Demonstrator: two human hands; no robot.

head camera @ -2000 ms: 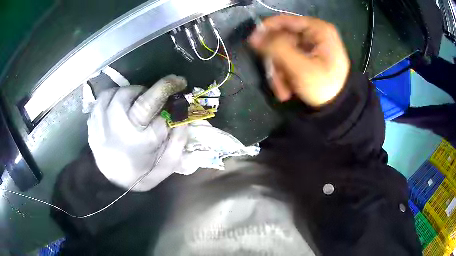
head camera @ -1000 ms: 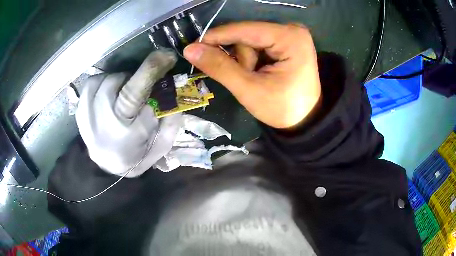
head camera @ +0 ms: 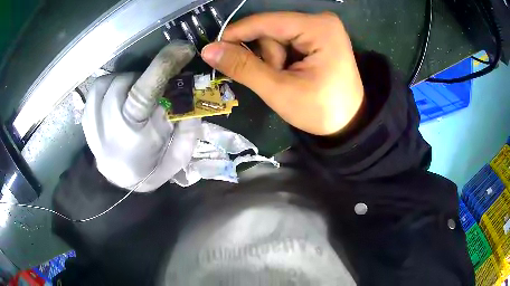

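Observation:
My left hand, in a white-grey glove with a dirty fingertip, holds the small circuit board, its side with parts facing up. Thin solder wire runs from the left edge across the glove. A ragged white cloth scrap hangs under the glove. My bare right hand pinches a white lead wire between thumb and forefinger just above the board. The wire's lower part reaches the white part on the board; the fingertips partly hide the other wires.
The bright lamp tube curves across the upper left, with several silver terminals along its edge. A black cord crosses the dark green bench at right. A blue bin and coloured crates stand at the right.
My right hand has moved left to the board from the upper right and taken hold of the white wire. The board has shifted slightly left and up and shows more of its parts side.

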